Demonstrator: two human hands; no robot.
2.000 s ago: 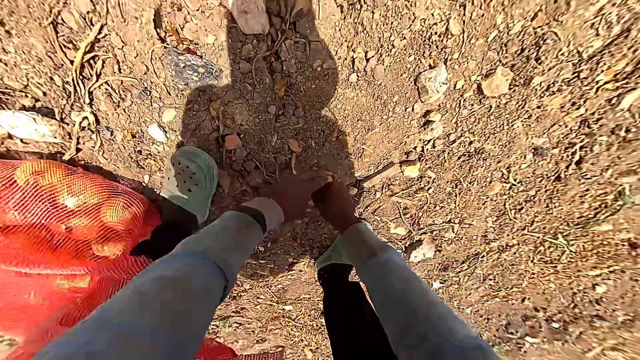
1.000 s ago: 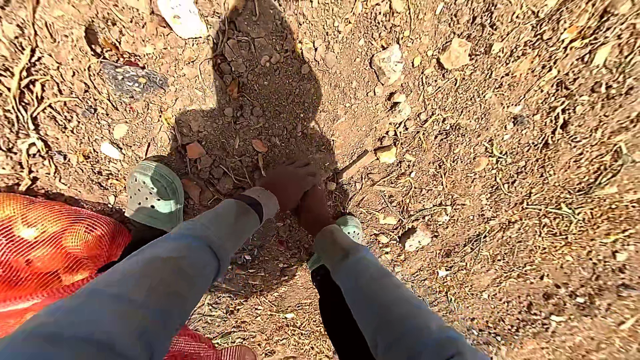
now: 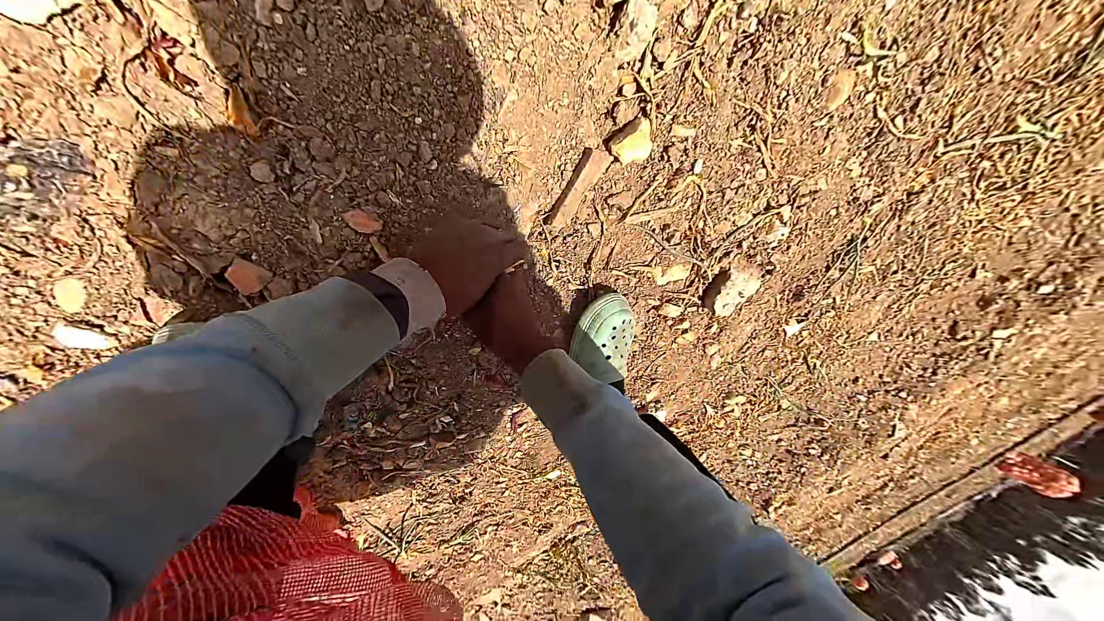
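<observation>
My left hand and my right hand meet low over shaded soil, in the middle of the view. The fingers are bent and in shadow, and a small pale bit shows where the hands touch; what they hold, if anything, cannot be made out. A red mesh sack lies at the bottom left, beneath my left sleeve. Right of my hands is a light green clog with round holes, on my foot. The other clog is mostly hidden behind my left sleeve.
Beyond my hands a short brown stick or clod lies beside a yellowish stone. A pale stone sits further right, a reddish shard to the left. At the lower right a straight edge borders a dark surface with bright patches.
The view has shifted and turned, bringing the edge at the lower right into sight. My hands remain together near the soil.
</observation>
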